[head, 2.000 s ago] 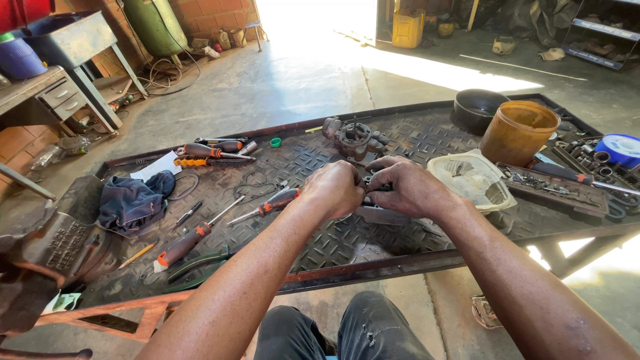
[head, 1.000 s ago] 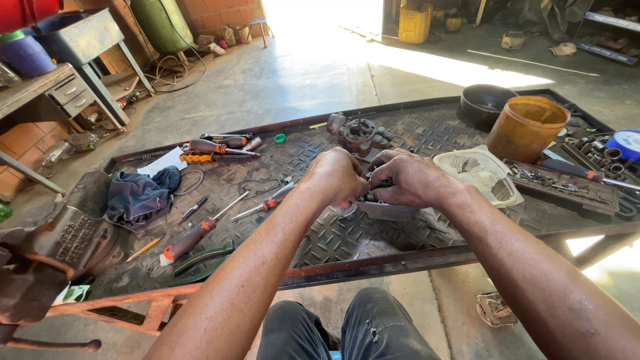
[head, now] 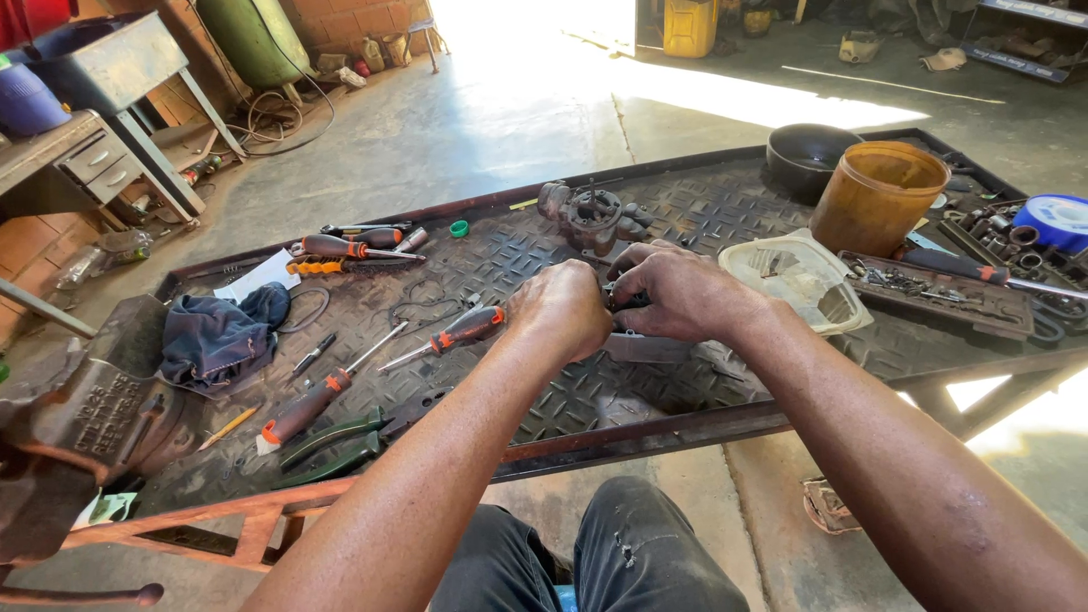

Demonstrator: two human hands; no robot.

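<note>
My left hand and my right hand meet at mid-bench, fingers curled around a small dark metal part that they mostly hide. Just below them a grey metal part rests on the tread-plate bench top. Behind my hands stands a carburetor body. Left of my left hand lies a screwdriver with a black and orange handle. A larger screwdriver and green-handled pliers are nearer the bench's front edge. A translucent plastic tub is close to my right hand.
At the right are an amber plastic container, a black bowl, a tray of small parts and sockets. A dark cloth, a pencil and a bench vise occupy the left. The bench has a raised rim.
</note>
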